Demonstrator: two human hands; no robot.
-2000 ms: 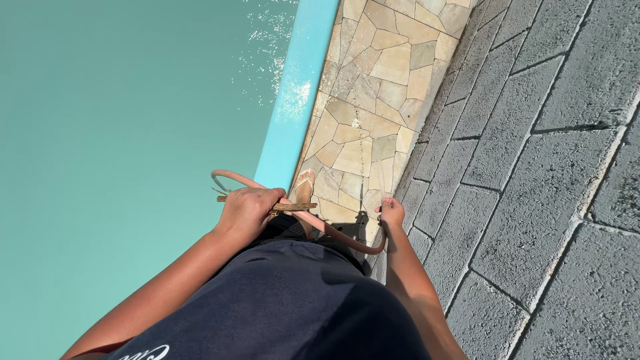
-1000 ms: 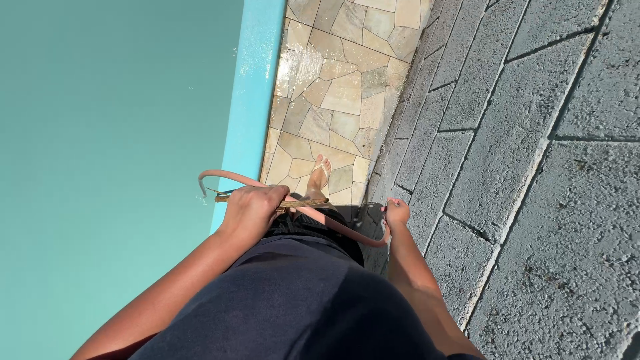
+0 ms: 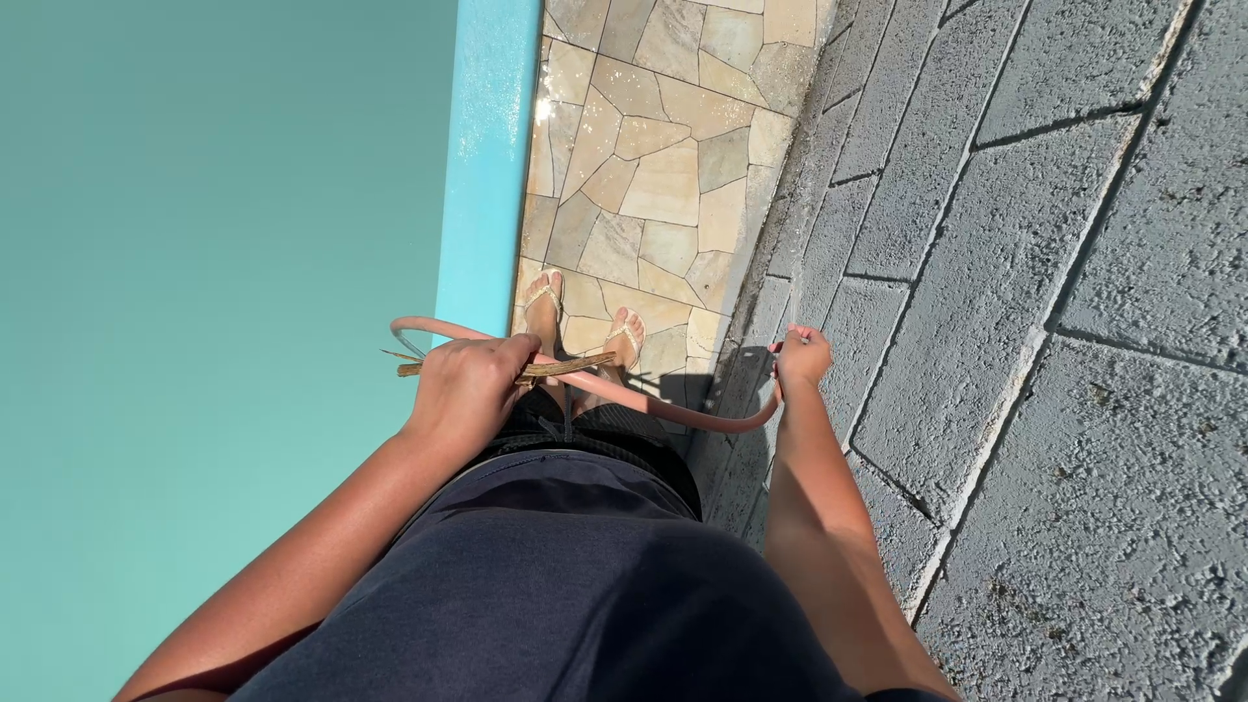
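A pinkish hose [image 3: 673, 409] curves across the front of my body. My left hand [image 3: 473, 385] is closed around it together with several dry brown sticks [image 3: 575, 366], which poke out on both sides of the fist. The hose loops beyond that fist over the pool's edge, and its other part bends up to my right hand [image 3: 801, 356]. My right fingers are closed on the hose near the block wall; faint water seems to spray upward from them.
Green pool water [image 3: 214, 195] lies at left, bordered by a light blue pool edge [image 3: 487, 166]. Wet irregular stone paving [image 3: 663, 175] runs between it and a rough grey block wall [image 3: 1072, 390] at right. My feet in flip-flops [image 3: 543, 297] stand on the paving.
Both feet now show side by side on the paving, where one second ago only one showed plainly. My hands keep their hold on the hose and sticks.
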